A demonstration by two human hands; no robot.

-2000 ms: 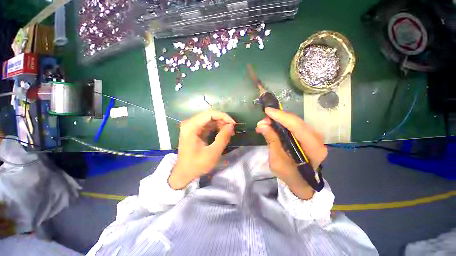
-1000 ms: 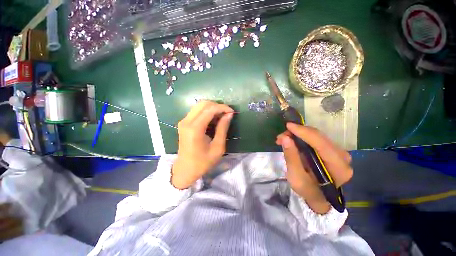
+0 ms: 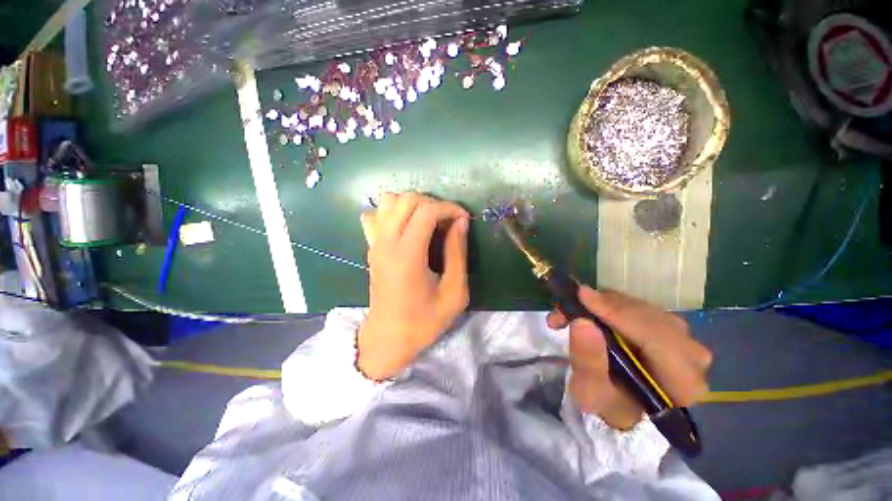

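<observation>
My right hand (image 3: pixel 641 357) holds the black and yellow soldering iron (image 3: pixel 626 364) like a pen. The iron's tip touches or sits just over a small bluish-silver cluster (image 3: pixel 502 211) on the green mat. My left hand (image 3: pixel 416 264) is beside it, thumb and index finger pinched close to the cluster; what they pinch is too small to make out. Thin solder wire (image 3: pixel 313 250) runs from the spool (image 3: pixel 90 210) at the left to my left hand. A loose pile of small leaded discs (image 3: pixel 391 88) lies above my hands.
The tip-cleaning pot (image 3: pixel 712 122) stands right on a beige strip (image 3: pixel 653 259). A black round-grilled device (image 3: pixel 851 68) is at the far right. Clear trays (image 3: pixel 323 34) lie at the back. A pale strip (image 3: pixel 266 196), blue stick (image 3: pixel 172 250) and small pale piece (image 3: pixel 198 233) are left.
The iron's tip has swung down and left from the open mat to the bluish cluster. My left hand has moved slightly right, and its fingertips are now close to the cluster.
</observation>
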